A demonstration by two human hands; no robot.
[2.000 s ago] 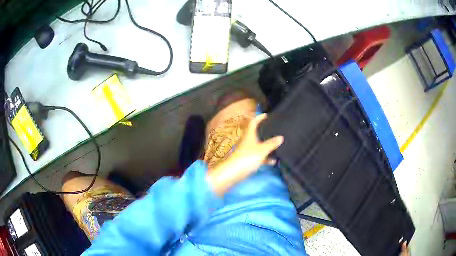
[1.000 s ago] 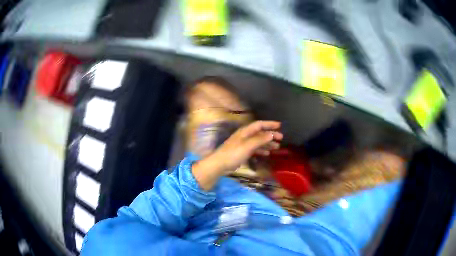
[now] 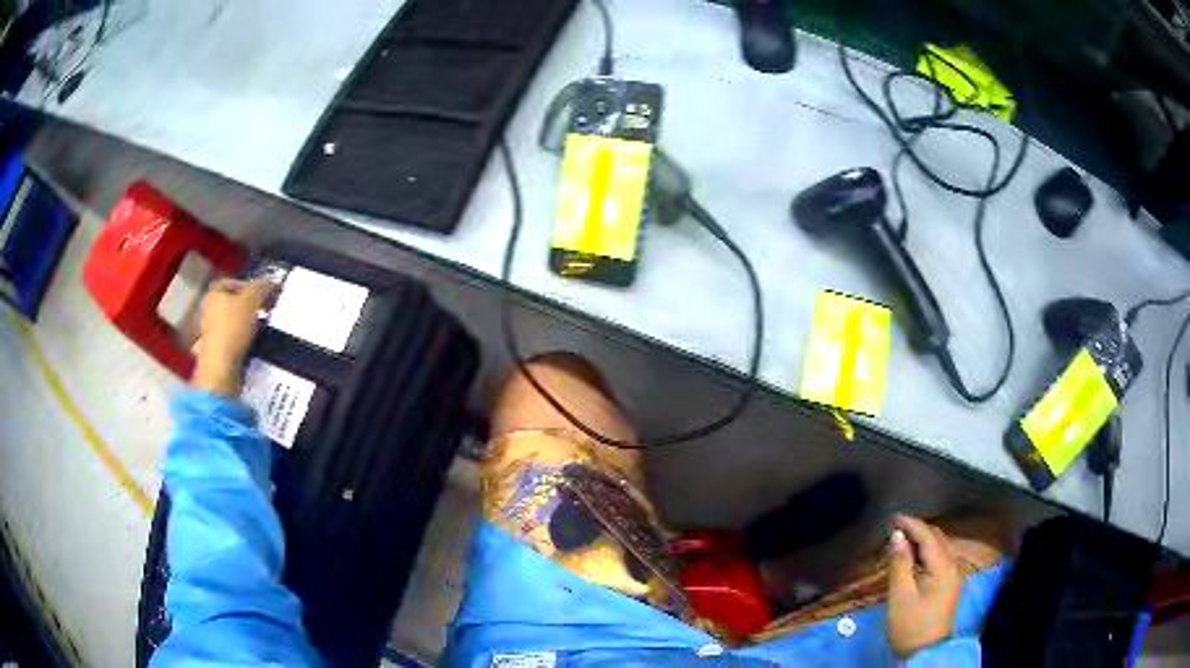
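Note:
My left hand [image 3: 227,326] is at the far end of the top tray [image 3: 342,457] in the stack beside my knees. Its fingers touch the edge by a white-labelled phone [image 3: 316,308]; whether they grip it is unclear. A second white label lies below it. My right hand [image 3: 921,587] is over my lap, empty, fingers loosely curled. On the bench, one phone [image 3: 602,196] with a yellow card rests against a dark object with cables. Another yellow-carded phone [image 3: 1075,415] lies at the right. A loose yellow card [image 3: 848,352] lies near the front edge.
A black scanner [image 3: 877,248] with looped cable lies on the bench. A flat black tray [image 3: 424,124] lies at the left rear. A mouse [image 3: 1064,201] and yellow-green pad [image 3: 966,81] are at the rear. A red stool [image 3: 146,268] stands beyond the stack. A cable loops over the bench edge.
My left hand has moved from over my lap to the tray stack at the left. My right hand has come into view. The blurred view has steadied and shows more of the bench.

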